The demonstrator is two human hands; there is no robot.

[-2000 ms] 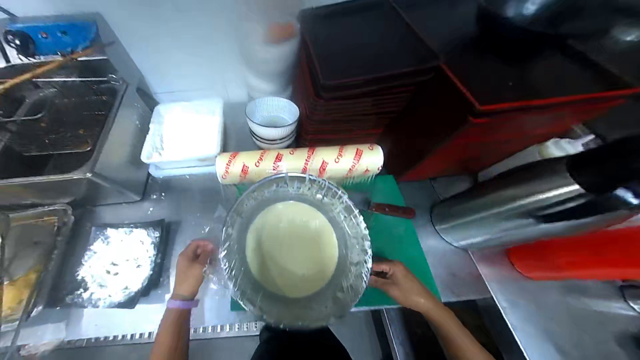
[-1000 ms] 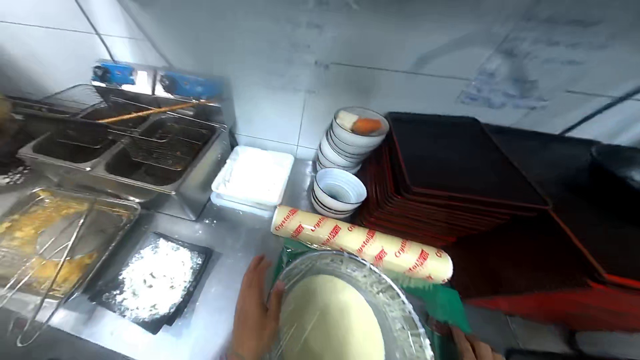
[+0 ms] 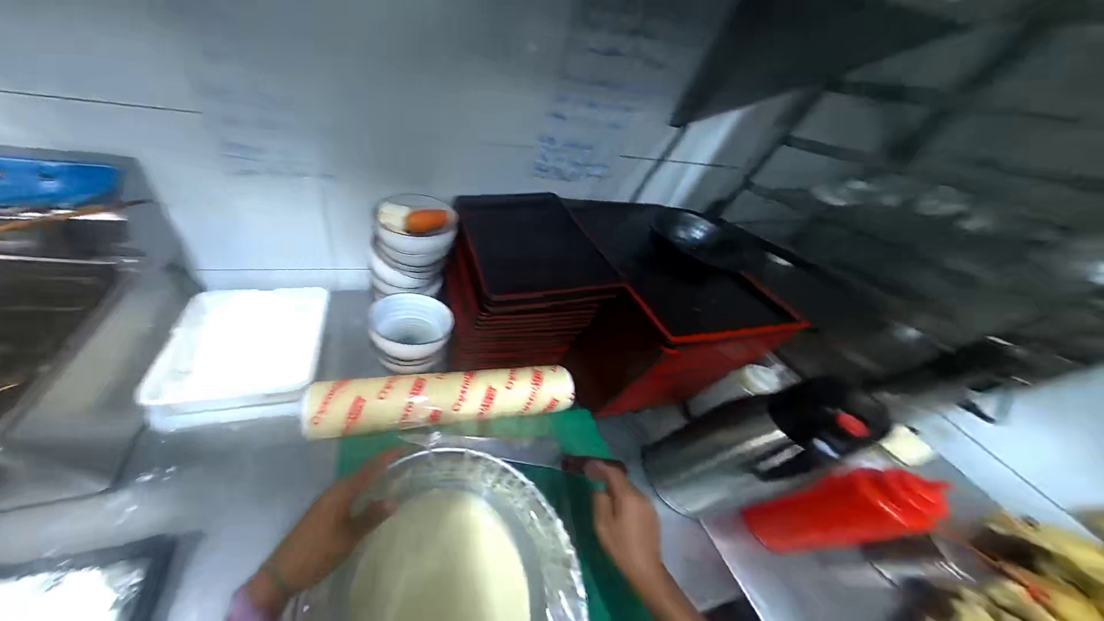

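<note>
A round bowl of pale batter (image 3: 444,561), with clear plastic film around its rim, stands on a green cutting board (image 3: 576,500). My left hand (image 3: 323,530) lies at the bowl's left rim, thumb over the edge; its exact grip is blurred. My right hand (image 3: 623,517) is at the dark handle of a knife (image 3: 517,448), whose blade lies just behind the bowl; whether the fingers close on the handle is unclear. Behind the knife, a roll of plastic film (image 3: 440,401) with red print lies across the board's back edge.
A white tray (image 3: 237,345), stacked bowls (image 3: 410,328) and stacked dark red trays (image 3: 539,250) stand behind. On the right are a steel flask (image 3: 733,448) and a red squeeze bottle (image 3: 841,509). A fryer (image 3: 52,302) and a tray of white powder (image 3: 78,586) are left.
My right hand has moved from the bowl's right side to the knife handle behind it. The knife's blade now shows behind the rim. The view has swung right since the middle frame.
</note>
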